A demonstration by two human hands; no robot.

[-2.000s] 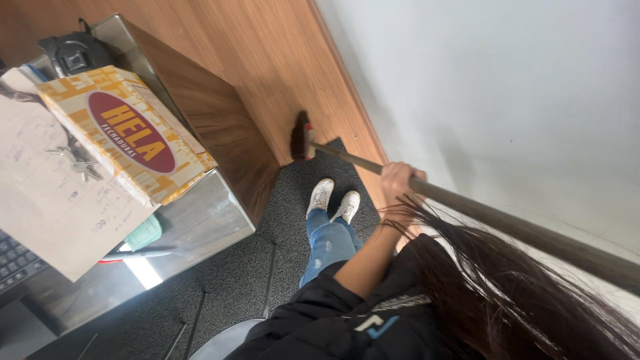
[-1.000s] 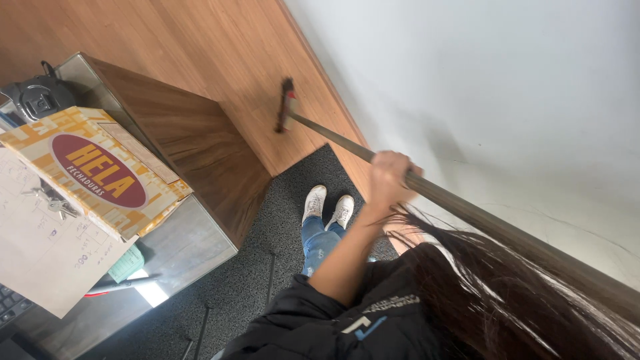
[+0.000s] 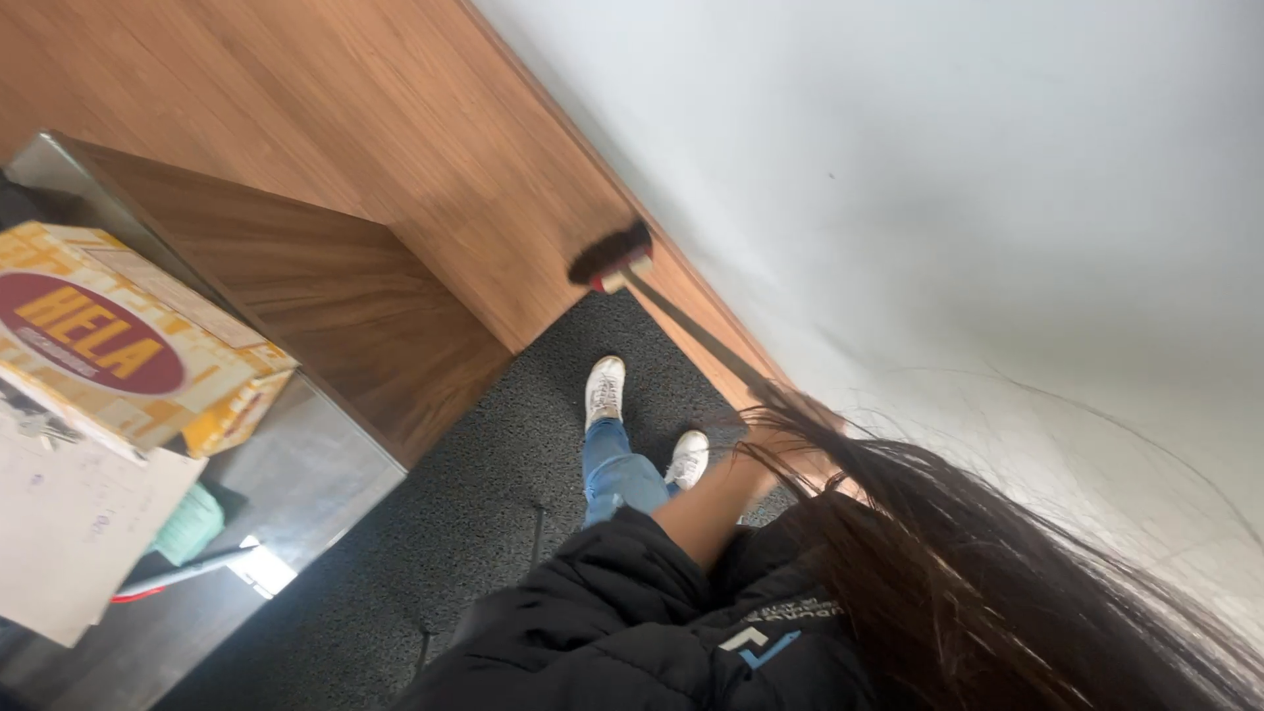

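A broom stands at a slant, its dark bristle head [image 3: 612, 255] blurred on the wood floor beside the wall's base. Its wooden handle [image 3: 696, 336] runs down right and disappears behind long dark hair. My left hand [image 3: 790, 430] is closed around the handle, blurred and partly covered by hair; its forearm reaches up from a black padded sleeve. Some skin shows through the hair just right of that forearm, perhaps of my right arm, but my right hand cannot be made out.
White wall [image 3: 948, 197] borders the right side. A desk [image 3: 346, 434] at left holds a yellow HELA box [image 3: 128, 336], papers [image 3: 89, 523], keys, a green item [image 3: 188, 523] and a pen. My white shoes [image 3: 604, 390] are on a dark mat [image 3: 494, 464].
The broom head has swung from farther out on the floor to near the mat's corner and the wall's base. My left hand stays on the handle; my feet are farther apart.
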